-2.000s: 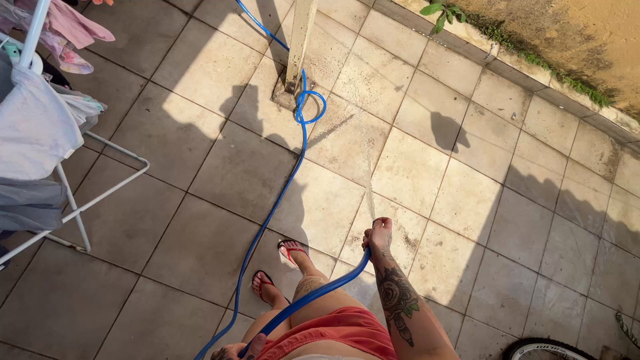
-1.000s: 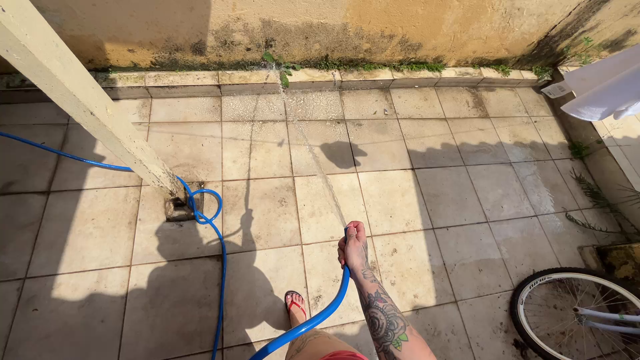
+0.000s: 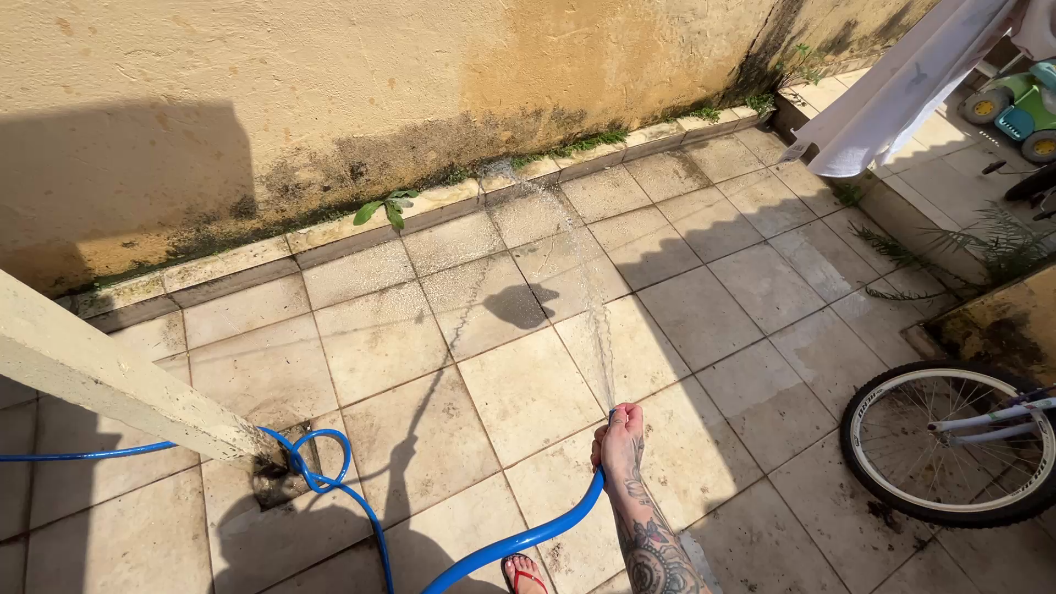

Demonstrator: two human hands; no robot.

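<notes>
My right hand [image 3: 620, 437] is closed around the end of a blue garden hose [image 3: 528, 540], below the middle of the view. A stream of water [image 3: 596, 305] leaves the hose end and arcs away to the ledge at the foot of the wall, where it splashes beside a small leafy weed [image 3: 386, 209]. More of the hose runs at the left and loops by the base of a cream post [image 3: 124, 371]. Of my feet, one in a red flip-flop [image 3: 525, 573] shows at the bottom edge. My left hand is out of view.
A stained yellow wall [image 3: 396, 74] with a low tiled ledge [image 3: 231, 260] bounds the tiled floor [image 3: 511, 396]. At the right are a bicycle wheel [image 3: 866, 445], a fern [image 3: 1002, 247], a hanging white cloth [image 3: 899, 99] and a green toy vehicle [image 3: 1023, 103].
The view has swung up and to the right, bringing in the wall, bicycle and toy. The water now lands on the ledge to the right of the leafy weed. My right hand keeps hold of the hose.
</notes>
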